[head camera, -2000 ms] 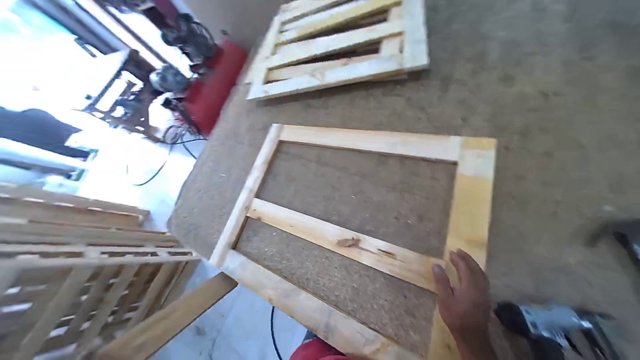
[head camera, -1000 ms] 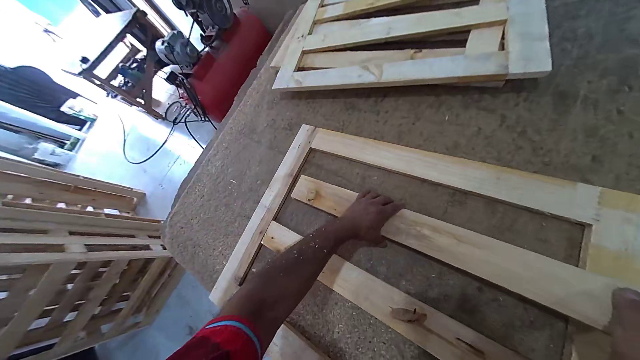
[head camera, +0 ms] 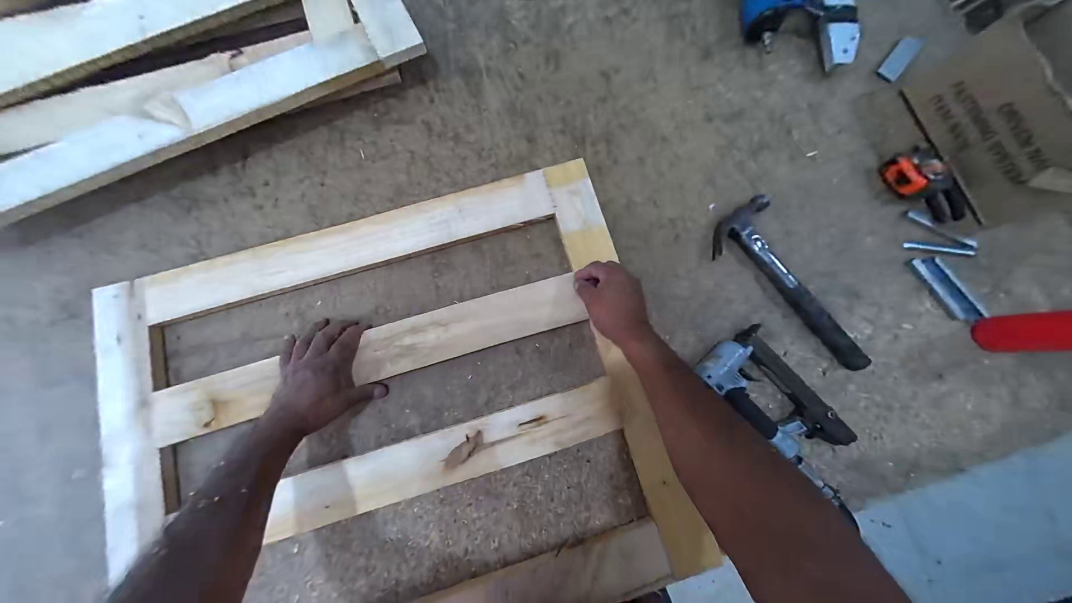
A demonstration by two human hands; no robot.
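A rectangular wooden frame (head camera: 352, 243) lies flat on the worktable (head camera: 653, 109). Across its middle runs an upper wooden slat (head camera: 469, 322), with a lower slat (head camera: 360, 481) bearing a knot below it. My left hand (head camera: 322, 373) rests on the upper slat left of its middle, fingers spread over it, thumb off its lower edge. At the slat's right end, where it meets the right side board (head camera: 653, 469), my right hand (head camera: 611, 301) is closed on it with curled fingers. Right of that hand lie a claw hammer (head camera: 796, 289) and a pneumatic stapler (head camera: 779, 394).
A stack of slatted wooden frames (head camera: 251, 88) sits at the upper left. Along the right are a blue power tool (head camera: 804, 21), a cardboard box (head camera: 988, 126), an orange and black tape measure (head camera: 917, 176), strips of staples (head camera: 946, 289) and a red handle (head camera: 1022, 332).
The upper slat lies across the frame, where two seconds ago only the knotted slat was between the outer boards. The view has swung right, bringing the hammer and stapler into sight.
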